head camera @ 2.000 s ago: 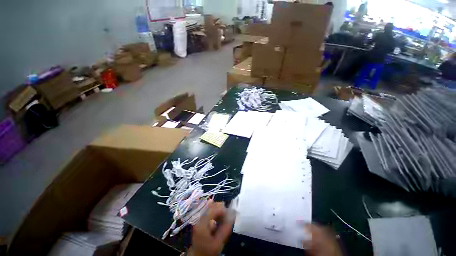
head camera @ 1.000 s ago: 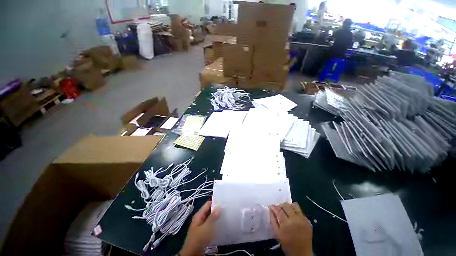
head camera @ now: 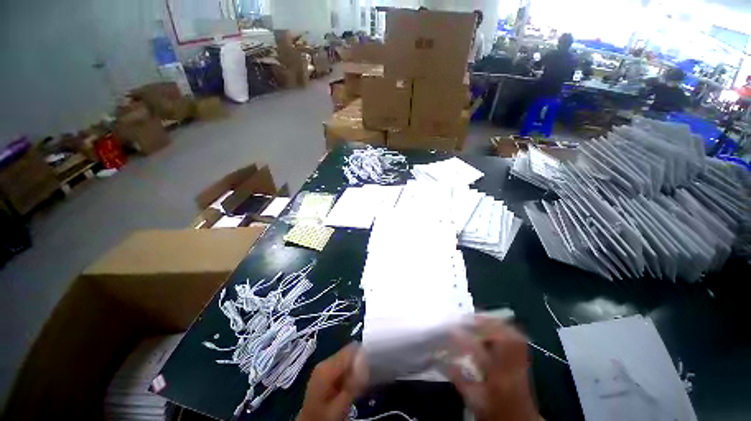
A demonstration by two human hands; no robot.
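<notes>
A white panel (head camera: 408,345) is held between my hands at the lower middle, tilted and blurred. My left hand (head camera: 336,382) grips its left edge. My right hand (head camera: 494,366) is at its right end, blurred by motion, with its fingers closed around that end. Overlapping white panels (head camera: 416,255) run away from me under and beyond the held one. A pile of white cables (head camera: 268,337) lies to the left. A separate panel (head camera: 622,370) with a faint cable shape on it lies at the lower right.
Another cable pile (head camera: 375,164) lies at the far edge, near a yellow sticker sheet (head camera: 309,236). Large fans of grey-white panels (head camera: 642,205) lean at right. An open carton (head camera: 173,251) stands left of the table. Stacked cartons (head camera: 428,70) and a person (head camera: 560,62) are beyond.
The panel between my hands was lying flatter with its raised square showing; it is now tilted. My right hand has moved up a little and turned at the panel's right end.
</notes>
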